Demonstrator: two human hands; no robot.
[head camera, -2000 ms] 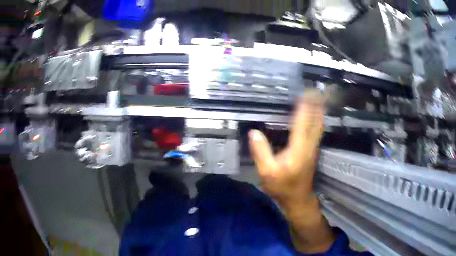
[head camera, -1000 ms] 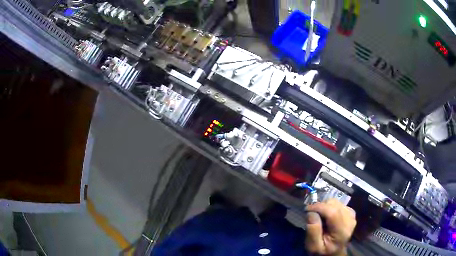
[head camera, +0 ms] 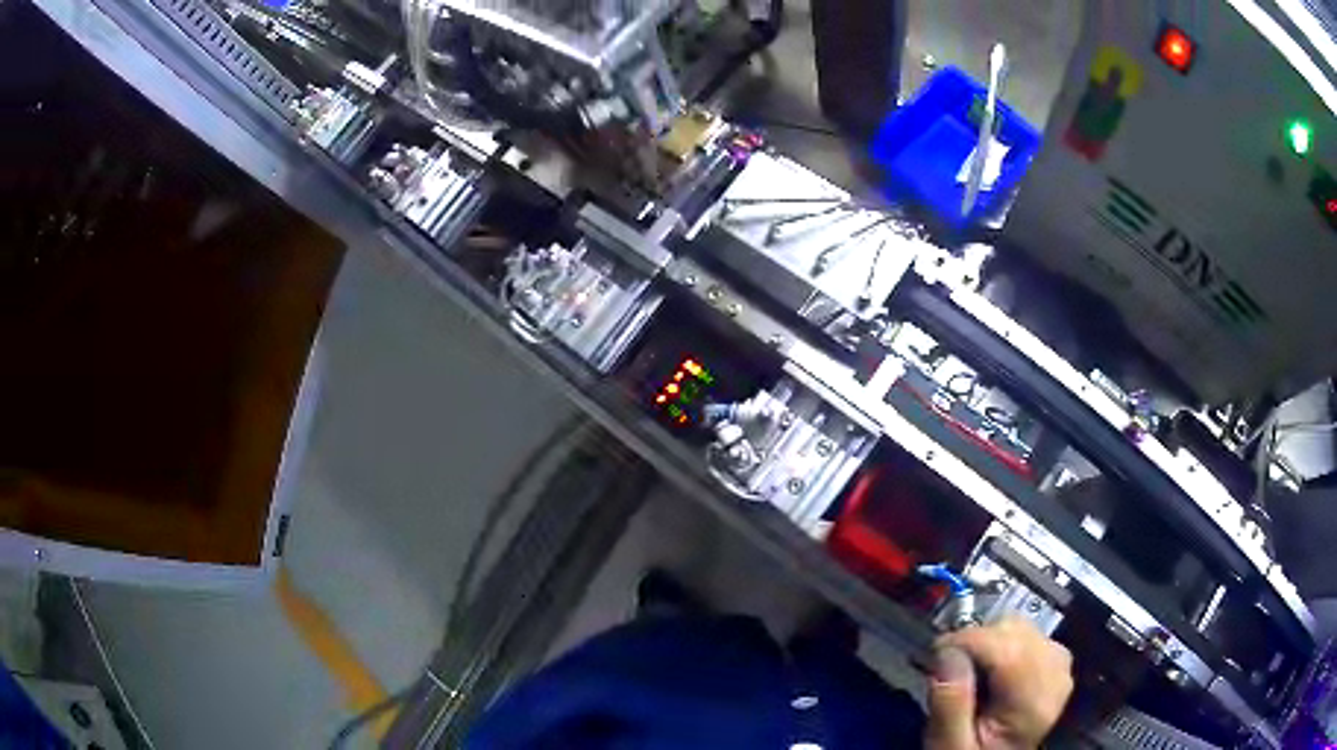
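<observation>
My right hand (head camera: 1004, 681) is at the lower right, fingers curled, at the front edge beside a silver cylinder unit (head camera: 1012, 586) with a blue fitting (head camera: 946, 577). The fingertips are partly hidden, so I cannot tell whether they grip anything. My left hand is out of the picture. Another cylinder unit (head camera: 792, 457) stands further left along the edge. A silver plate (head camera: 799, 235) with angled slots lies across the conveyor rail (head camera: 960, 481), away from my hand.
A red part (head camera: 887, 531) sits between the cylinder units. A blue bin (head camera: 924, 158) with a white stick and a pale controller box (head camera: 1158, 220) stand behind. An amber-brown door panel (head camera: 147, 322) is at the left. Purple light glows at the lower right.
My right hand has moved from in front of the silver plate to the front edge, and its spread fingers have curled. The view has turned and shifted, bringing the door panel and controller box in.
</observation>
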